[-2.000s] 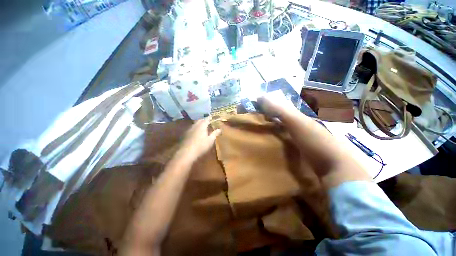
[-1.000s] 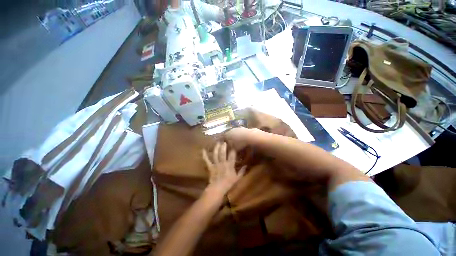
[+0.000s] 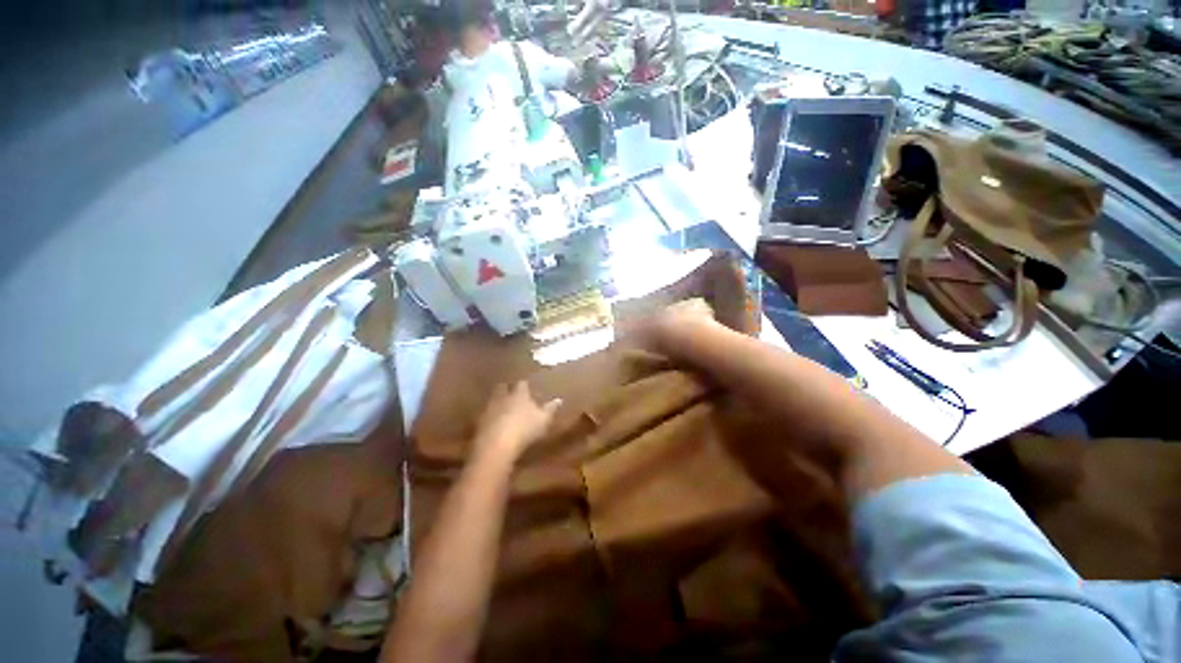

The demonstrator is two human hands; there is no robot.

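A large brown fabric panel (image 3: 674, 486) lies below the sewing machine, with a fold down its middle. The white machine head (image 3: 486, 266) with a red three-diamond mark stands above its far edge. The yellow-gold clamp frame (image 3: 571, 324) is beside the head, at the panel's far edge. My left hand (image 3: 514, 421) rests on the panel left of the fold, thumb apart from the fingers. My right hand (image 3: 674, 333) is on the panel's far part, right of the clamp frame; its fingers are blurred, and I cannot tell whether they grip cloth.
Stacked white and brown layers (image 3: 259, 376) hang at left. A control panel (image 3: 829, 168), a reddish-brown block (image 3: 824, 280) and a tan bag (image 3: 1004, 194) are at right. A thin dark tool (image 3: 907, 369) with a cable lies on the white table. Brown pieces (image 3: 1101, 499) are at far right.
Since the first frame the panel has shifted, and a white edge shows at its left. My left hand has moved off the clamp area and, most recently, left across the panel. My right hand is nearer the clamp.
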